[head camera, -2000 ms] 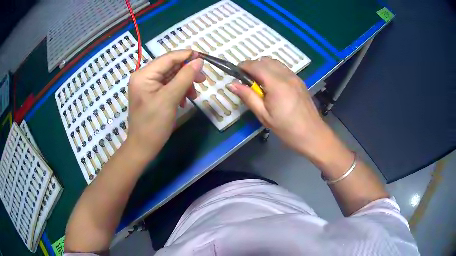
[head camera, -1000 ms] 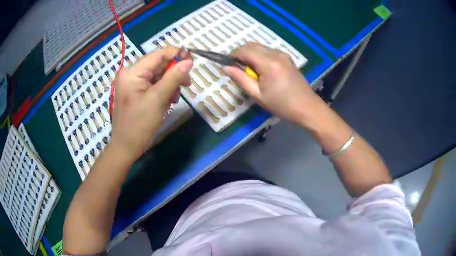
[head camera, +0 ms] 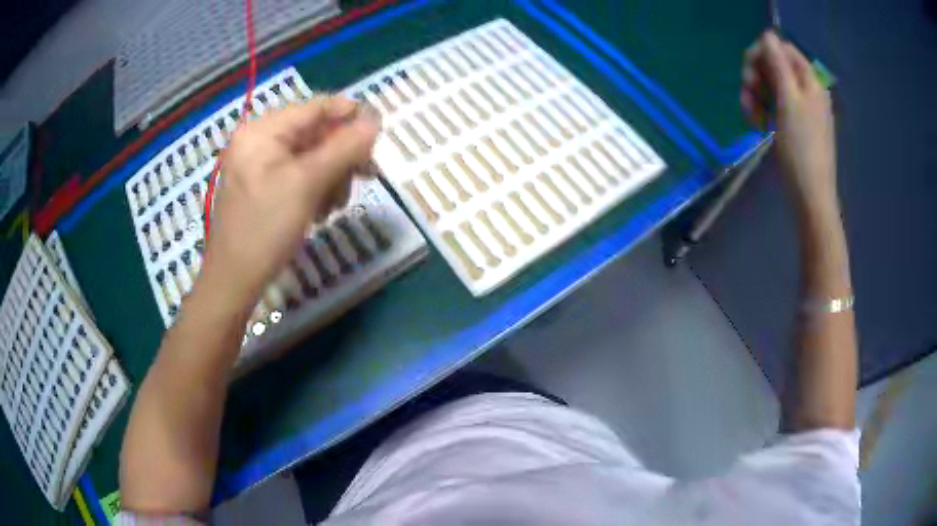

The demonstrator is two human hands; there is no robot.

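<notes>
My left hand [head camera: 293, 175] is raised over the centre foam tray [head camera: 159, 283], blurred, with thumb and fingers pinched. The red probe lead [head camera: 251, 62] hangs from above and loops behind this hand; the probe and any small part in the fingers are hidden. My right hand [head camera: 786, 87] is far right by the table corner, fingers curled and blurred. A thin dark line shows above it; I cannot tell if it is the pliers. The right foam tray [head camera: 478, 283] has mostly tan slots, with a few dark ends at its upper left.
Stacked foam trays [head camera: 62, 360] with dark-ended slots lie at the left edge. More pale trays [head camera: 205, 46] lie at the back left. Blue tape [head camera: 442, 354] edges the dark green table. A dark surface [head camera: 884, 205] and grey floor are at the right.
My right hand has moved from beside my left hand to the far right, and the pliers are no longer clearly visible. My left hand stays over the trays; the red probe tip is now hidden.
</notes>
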